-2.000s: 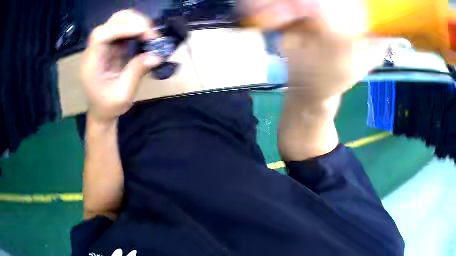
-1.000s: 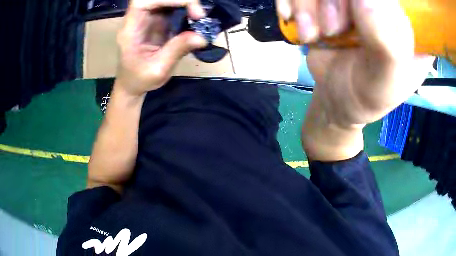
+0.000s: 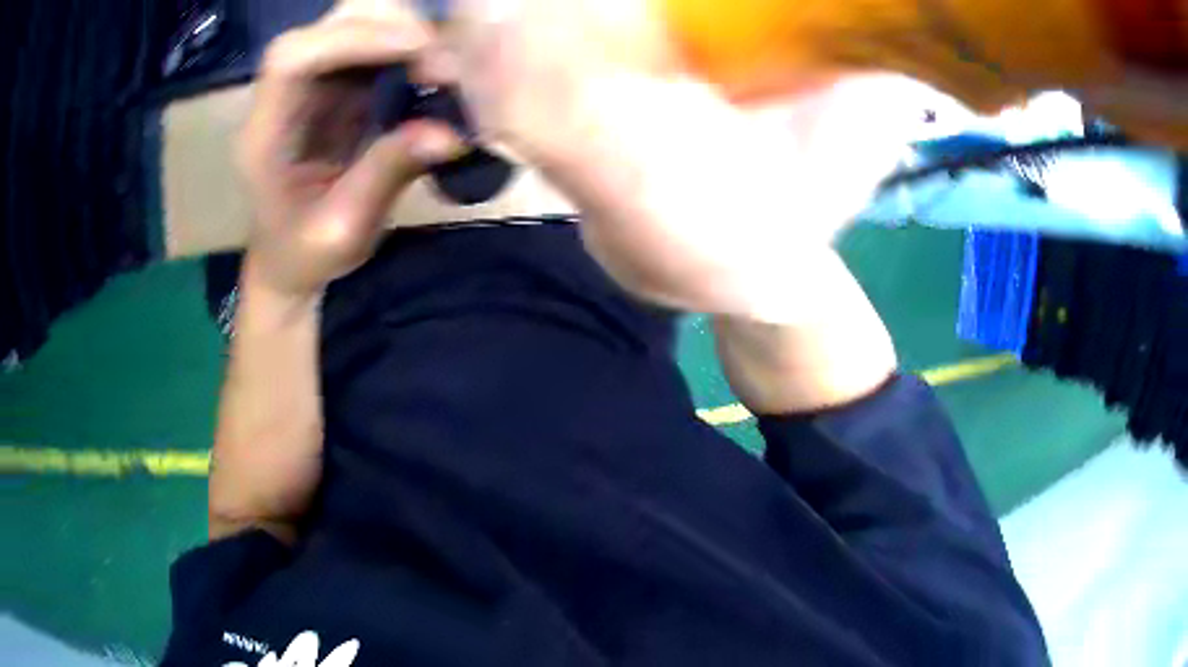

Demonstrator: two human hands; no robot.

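Note:
My left hand (image 3: 319, 156) pinches a small round black subassembly (image 3: 472, 176) between thumb and fingers above the cardboard. A dark rounded flap sticks out below my thumb, and most of the part's face is hidden by my hands. My right hand (image 3: 651, 170) is blurred and reaches across close to the subassembly. It holds the orange electric screwdriver (image 3: 834, 46), whose body extends to the upper right and is cut off by the top edge. The screwdriver's nose and tip are hidden behind my hand or out of the picture.
A tan cardboard sheet (image 3: 202, 176) lies along the bench edge beneath my hands. A dark tray edge is at the top left. A black cable (image 3: 971, 154) crosses a pale surface at the right. A blue bin (image 3: 998, 287) and ribbed black material stand at the right over the green floor.
My left hand has moved left and slightly down with the subassembly. My right hand has moved left with the orange screwdriver, from apart to close beside the part.

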